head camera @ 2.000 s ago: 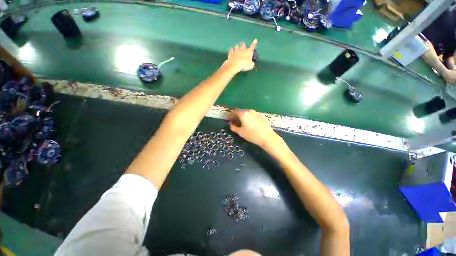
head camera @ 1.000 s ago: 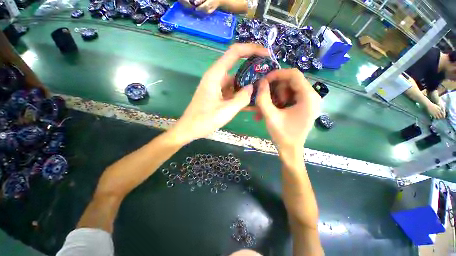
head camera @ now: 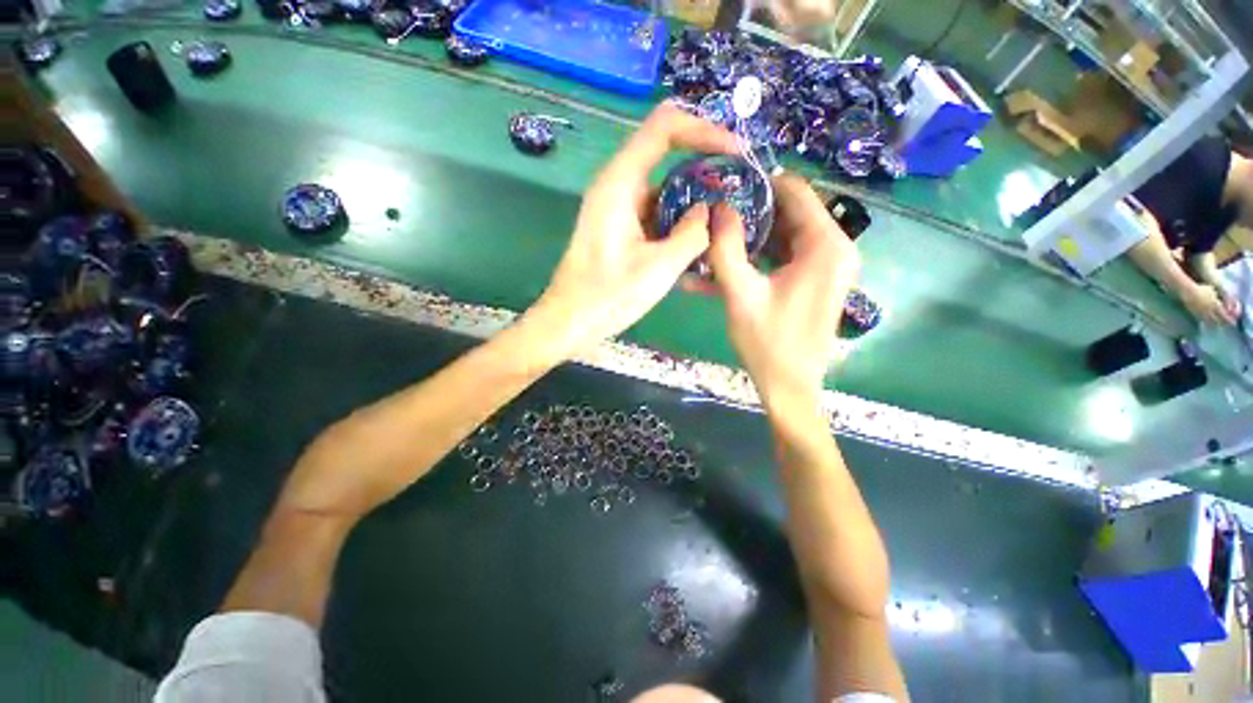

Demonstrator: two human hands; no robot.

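Observation:
A round dark wired unit [head camera: 715, 190] with a pale wire tail is held up above the green belt in both bare hands. My left hand [head camera: 625, 247] grips its left side, with the thumb on its face. My right hand [head camera: 790, 275] grips its right side, with the thumb beside the other one. The thumbs cover the unit's middle, and whether a ring sits there cannot be seen. A pile of shiny metal rings [head camera: 584, 451] lies on the dark bench below my forearms. A smaller pile of finer rings [head camera: 671, 621] lies nearer me.
Wired units are heaped at left [head camera: 96, 357]. The green belt [head camera: 440, 192] carries units and black cylinders [head camera: 140, 77] behind a chipped rail [head camera: 962, 442]. Beyond it are a blue tray [head camera: 563, 41] and another heap [head camera: 783, 103]. A grey box with a blue flap [head camera: 1154, 618] stands right. A person works far right.
Both thumbs have come together on the unit's face. A second ago my right fingers were at its right side. Belt items have shifted, and another unit shows on the belt left of my hands.

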